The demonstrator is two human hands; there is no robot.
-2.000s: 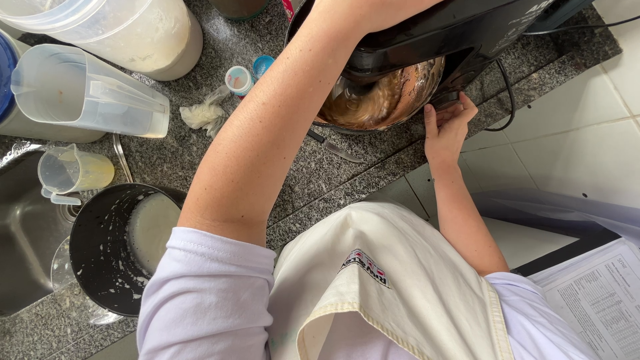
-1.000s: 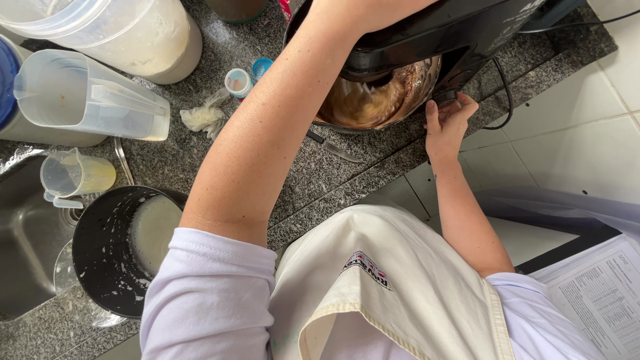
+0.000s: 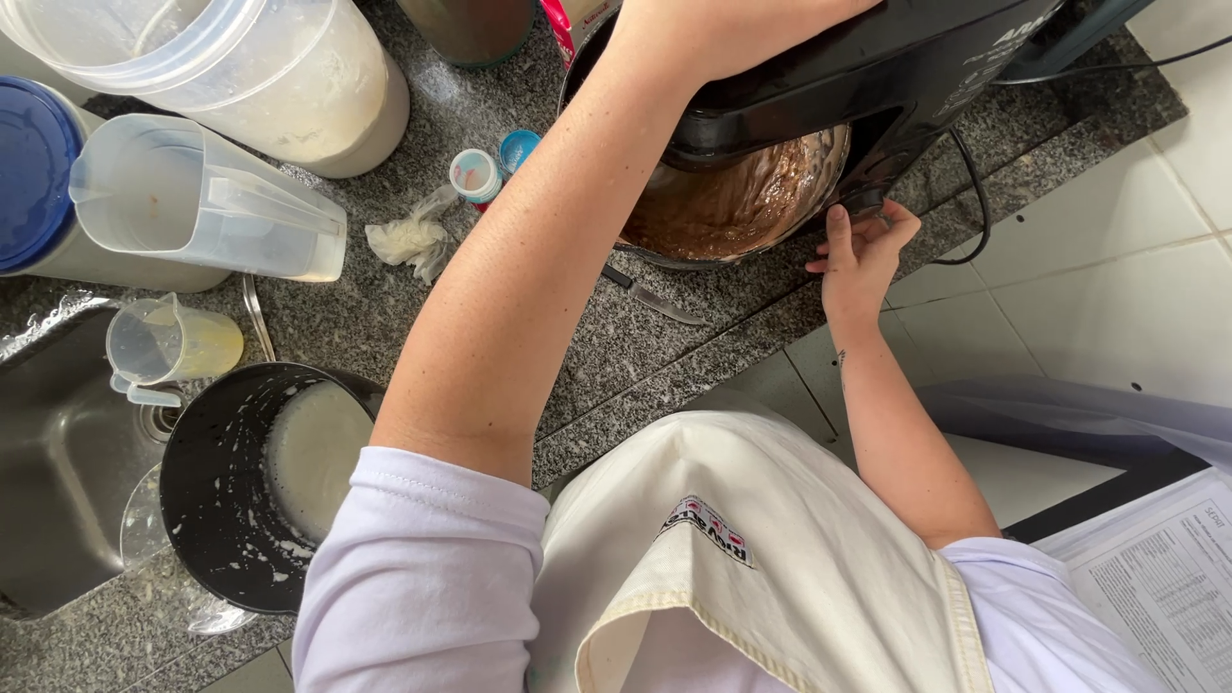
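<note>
A black stand mixer (image 3: 818, 106) stands over a metal bowl (image 3: 693, 260) of glossy brown mixture (image 3: 741, 202). My left hand (image 3: 731, 38) lies on top of the mixer head; the frame's top edge and the hand itself hide its fingers. Low on the mixer's side, the thumb and fingers of my right hand (image 3: 866, 250) are around a dark knob (image 3: 864, 200). Just below the bowl, a small knife (image 3: 664, 303) with a black handle lies on the granite counter (image 3: 616, 356), partly behind my left forearm.
At left are a black pot (image 3: 221, 500) with whitish liquid, a small measuring cup (image 3: 173, 339), a plastic pitcher (image 3: 154, 202), a large tub (image 3: 318, 96) and a steel sink (image 3: 58, 462). Crumpled plastic (image 3: 414, 236) lies by a small open jar (image 3: 474, 175). A power cord (image 3: 984, 197) loops at right.
The mixture in the bowl looks more evenly brown; the paler patch seen a second ago no longer shows. Both hands keep about the same places.
</note>
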